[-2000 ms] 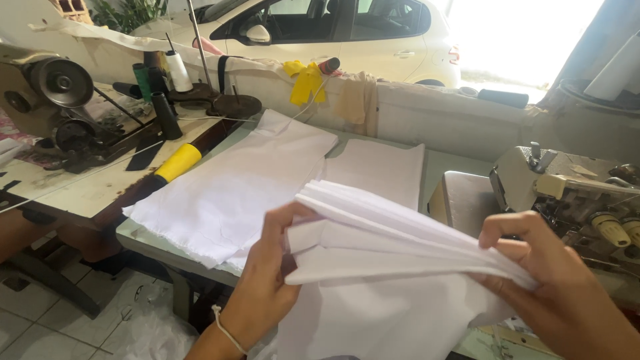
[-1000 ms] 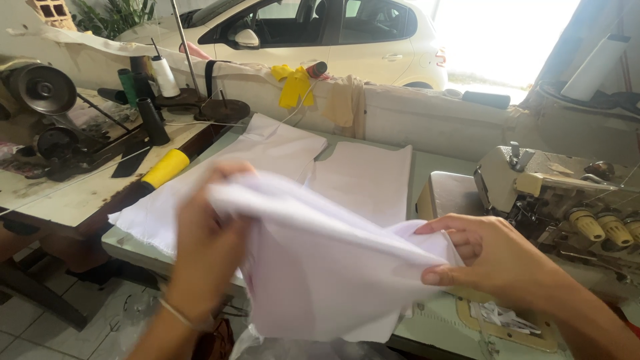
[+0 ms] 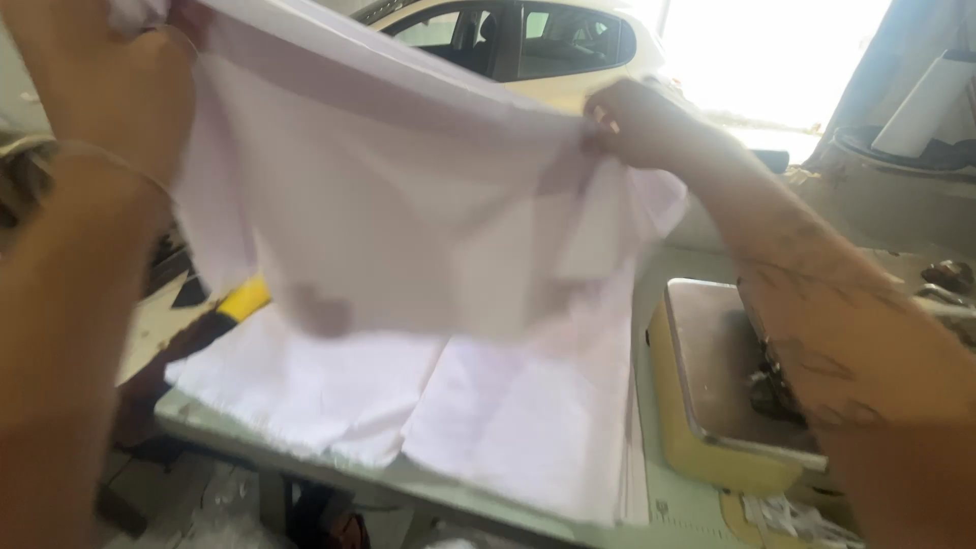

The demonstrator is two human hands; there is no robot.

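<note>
A white fabric piece (image 3: 412,183) hangs spread and blurred between my two hands, above the table. My left hand (image 3: 122,84) grips its upper left corner, with the fingertips partly out of frame. At the upper right, my right hand (image 3: 633,122) pinches the other end, and a bit of cloth hangs past the fingers. Below the raised cloth, more white fabric pieces (image 3: 526,427) lie flat on the pale green table (image 3: 206,419), side by side and reaching its front edge.
A sewing machine's metal-topped base (image 3: 709,366) stands on the table at right, partly behind my right forearm. A yellow cone (image 3: 248,297) lies at left. A white thread cone (image 3: 926,103) stands at upper right. Beyond is a parked car (image 3: 564,46).
Both hands have risen, and the fabric, bunched in folds two seconds ago, now hangs opened out between them. The view has shifted.
</note>
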